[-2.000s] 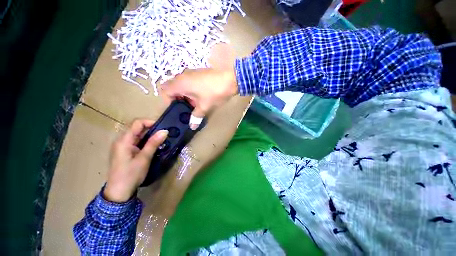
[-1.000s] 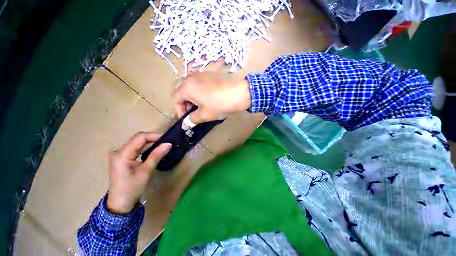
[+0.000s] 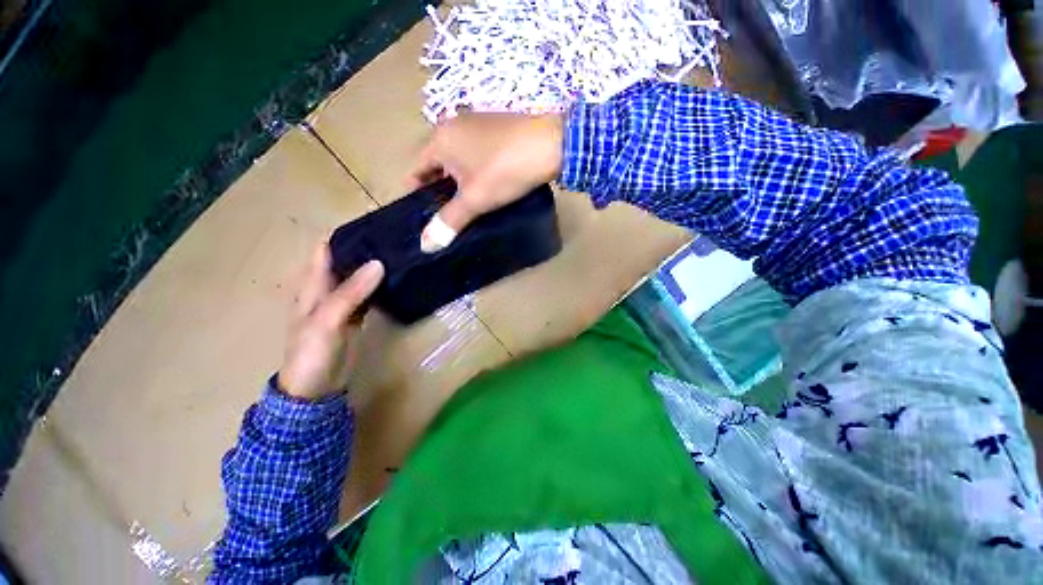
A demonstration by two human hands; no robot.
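A black plastic housing [image 3: 486, 246] lies on the tan cardboard in front of me, slanting up to the right, its inside too dark to read. My left hand [image 3: 328, 326] grips its left end, with the thumb on the near top edge. My right hand [image 3: 492, 166] is over its far side, with a white-wrapped fingertip at the housing's top; whether it holds a small part is hidden. A loose heap of narrow white strips [image 3: 560, 51] lies beyond my right hand.
The cardboard sheet [image 3: 217, 343] has a dark seam and shiny patches. A dark green belt edge runs along the left and far side. A lined teal bin [image 3: 732, 331] with a white flat piece stands below my right forearm. Clear wrinkled plastic [image 3: 904, 51] is at the upper right.
The view has shifted, so heap and bin sit differently in it. The housing has turned flatter and shows a broader black side. Both hands stay on it.
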